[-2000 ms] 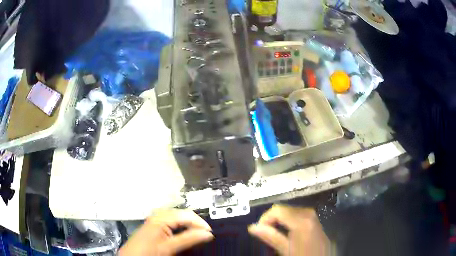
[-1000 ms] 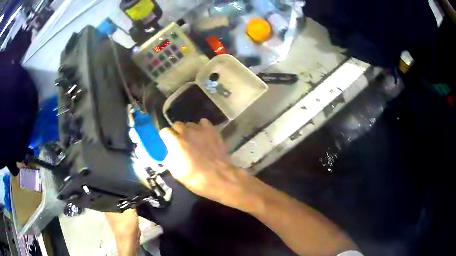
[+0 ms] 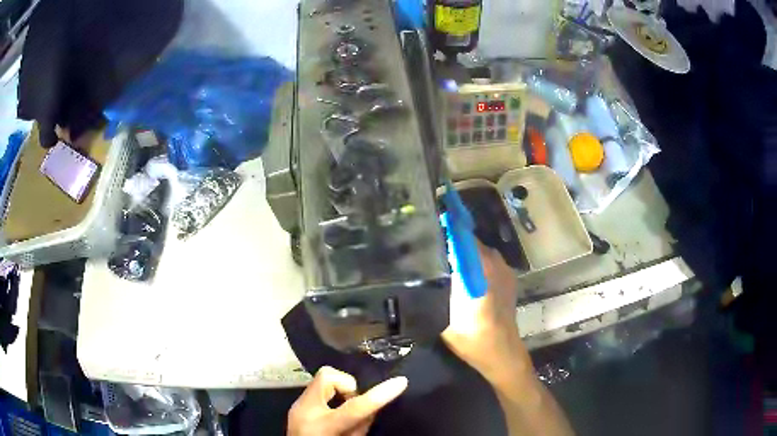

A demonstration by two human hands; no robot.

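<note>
A piece of dark garment cloth lies under the near end of the grey sewing machine head, around its small shiny clamp. My left hand is curled on the cloth just in front of the clamp, one finger stretched to the right. My right hand is at the right side of the head, beside the upright blue strip. Its fingertips are hidden behind the strip and head. The cream parts tray is behind it, its left part filled with dark pieces.
A control panel with red digits stands behind the tray. A clear bag with an orange round item is right of it. Bags of small parts, a crumpled blue bag and a basket with a phone are at left.
The view has swung back from the right side of the head to its front. My right hand has moved from the tray's near edge to beside the head. Dark cloth now shows under the clamp.
</note>
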